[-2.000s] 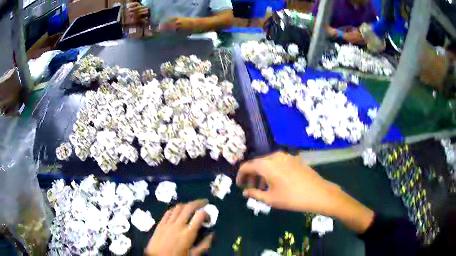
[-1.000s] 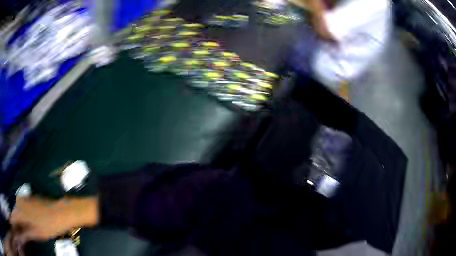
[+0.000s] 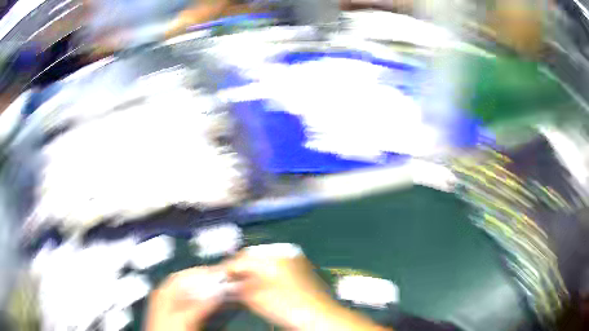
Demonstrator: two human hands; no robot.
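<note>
The view is strongly blurred. My left hand [image 3: 177,294] and my right hand [image 3: 278,284] meet low in the picture, left of its middle. A whitish patch between their fingertips looks like a white plastic housing [image 3: 216,288], held by my left hand. My right fingertips are at it; their grip cannot be made out. A single white housing [image 3: 218,240] lies just beyond my hands, and another white piece [image 3: 368,291] with a yellowish edge lies right of my right hand. A pile of white housings [image 3: 77,278] lies at the near left.
A large heap of white assemblies [image 3: 135,155] lies beyond, at left. More white pieces [image 3: 361,110] lie on a blue sheet [image 3: 281,142]. Rows of yellow-dotted dark pieces [image 3: 516,220] stand at right on the green mat [image 3: 400,226]. Blurred people are at the far side.
The view swung far right, then back left. My hands, apart two seconds ago, are now together. The left hand, out of view one second ago, shows again.
</note>
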